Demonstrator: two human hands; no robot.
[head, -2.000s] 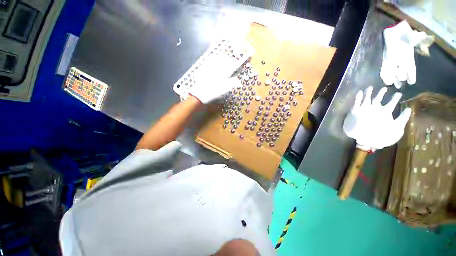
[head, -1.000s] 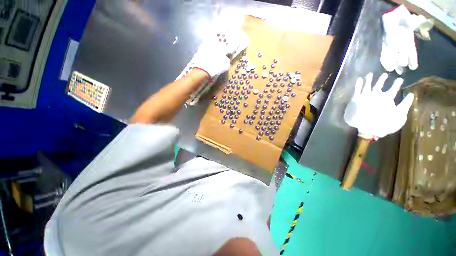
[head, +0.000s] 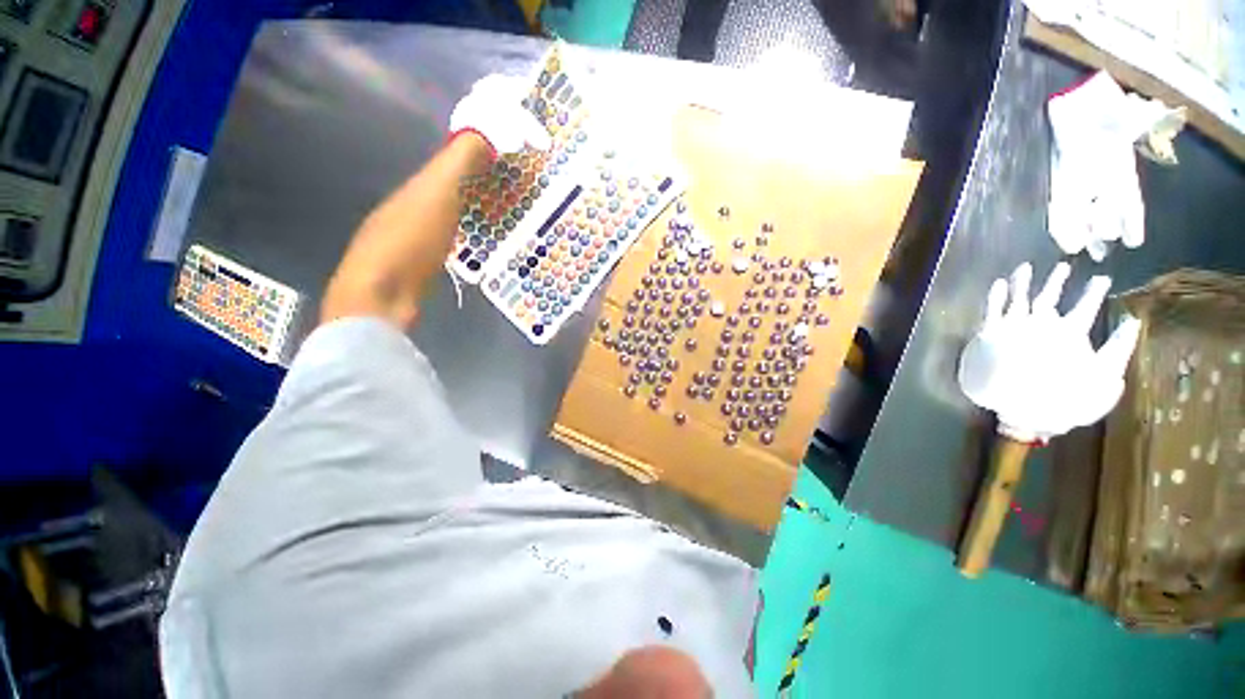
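Note:
My left hand (head: 498,116), in a white knitted glove with a red cuff, is at the upper left edge of a keyboard panel (head: 508,195) with orange, blue and grey dots and appears to grip it. This panel looks raised or tilted; its exact height is unclear. Beside it, on its right, a second white-framed keyboard panel (head: 590,243) with coloured dots and a dark bar lies partly along the cardboard. My right hand is not in view; a blurred skin-coloured patch shows at the bottom edge.
The cardboard sheet (head: 737,503) bears many purple-brown domes and a few white discs. A small keyboard panel (head: 235,303) lies far left. On the right bench are spare white gloves (head: 1096,164), a glove-covered paddle (head: 1049,358) and a cardboard tray with loose discs (head: 1188,464).
My left hand has moved up and left, away from the cardboard, with a panel. Two dotted panels now show side by side where one mostly white panel showed before.

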